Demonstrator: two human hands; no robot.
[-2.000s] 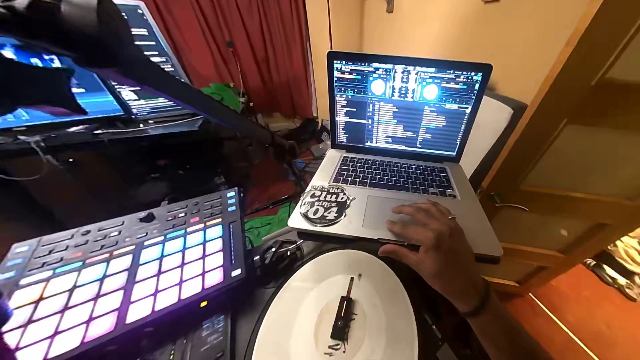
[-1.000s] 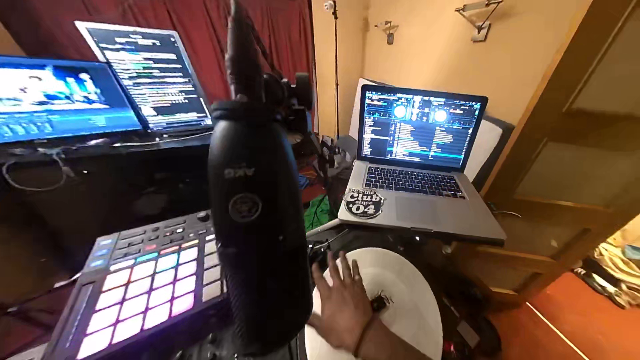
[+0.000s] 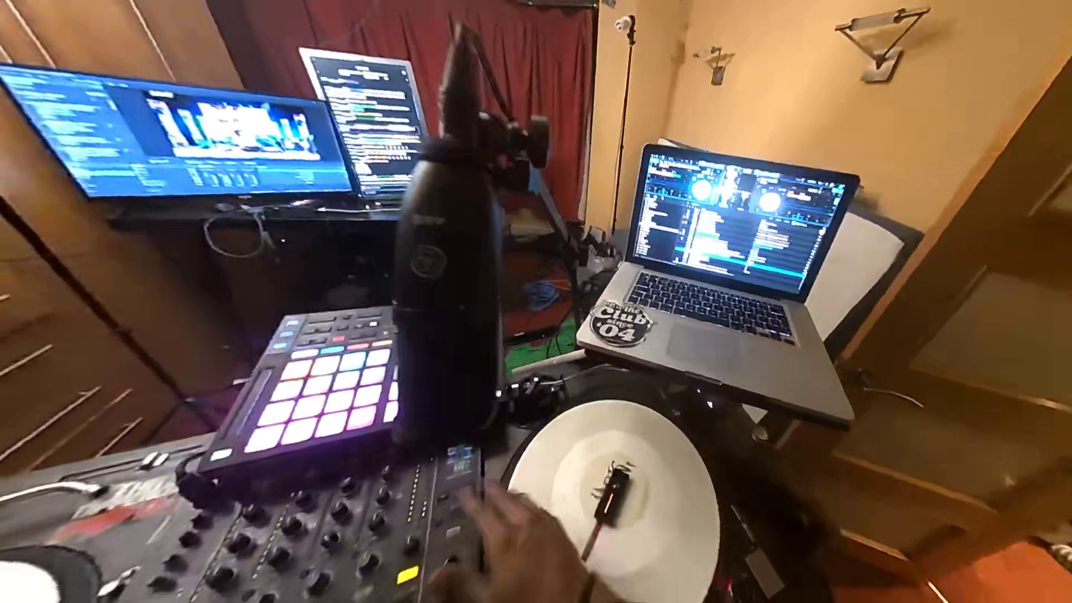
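Observation:
My right hand [image 3: 523,548] reaches over the right side of a black DJ mixer [image 3: 327,536], between its knobs and a white record [image 3: 578,452] on a turntable. It is blurred, its fingers look apart, and nothing shows in it; whether it touches the mixer I cannot tell. A small black device [image 3: 614,496] with a thin stem sits at the record's centre. My left hand is out of view. A lit pad controller [image 3: 322,394] stands behind the mixer, and a laptop [image 3: 712,352] with a round sticker rests beyond the record.
A large black microphone [image 3: 448,310] on an arm hangs in front of the pad controller, hiding part of it. A wide monitor [image 3: 243,151] and an upright screen [image 3: 377,117] stand at back left. Part of a second turntable [image 3: 33,578] shows at lower left. Cables lie behind the record.
My right hand has gone from the laptop's trackpad to the white record, then left to the mixer's right side. The view has swung, bringing the mixer into sight.

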